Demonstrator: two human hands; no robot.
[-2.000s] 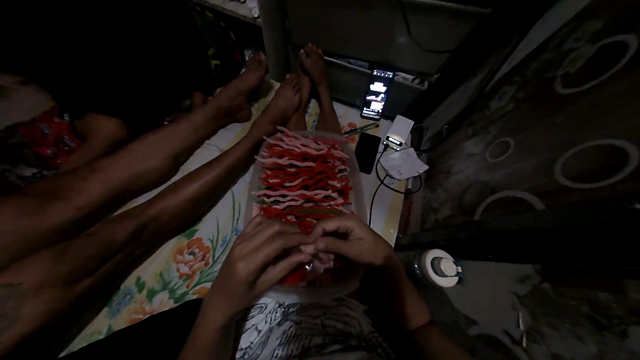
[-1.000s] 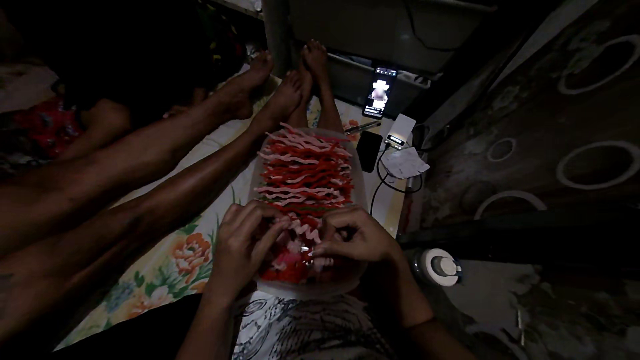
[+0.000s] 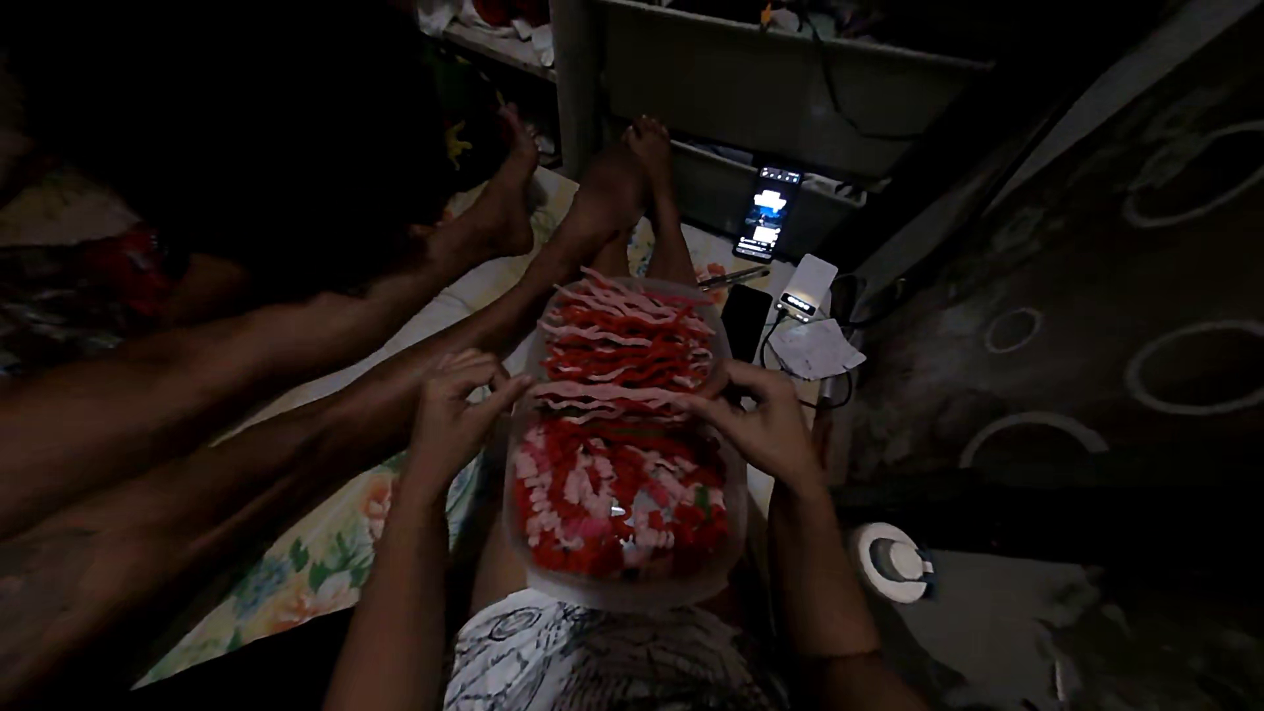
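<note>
A clear plastic container [image 3: 632, 591] rests on my lap. Across its far half lie several wavy red and pink fuzzy strips [image 3: 632, 341], perhaps pipe cleaners. Short curled red and pink pieces [image 3: 592, 484] fill the near half, with a bit of green at the right. A wavy pale pink strip [image 3: 612, 393] spans the container between my hands. Its left end is pinched by my left hand [image 3: 462, 410] at the container's left edge, its right end by my right hand [image 3: 755, 415] at the right edge.
A lit phone [image 3: 767, 212] leans beyond the container. A dark phone [image 3: 746, 321], a white device with a cable [image 3: 808, 286] and crumpled paper [image 3: 818, 348] lie to the right. Another person's legs [image 3: 286, 336] stretch along the left. A round white lid [image 3: 894, 563] is at lower right.
My hands were close together over the near half with a tightly curled pink piece between them one second ago. They have moved apart and farther up, with a long wavy strip between them.
</note>
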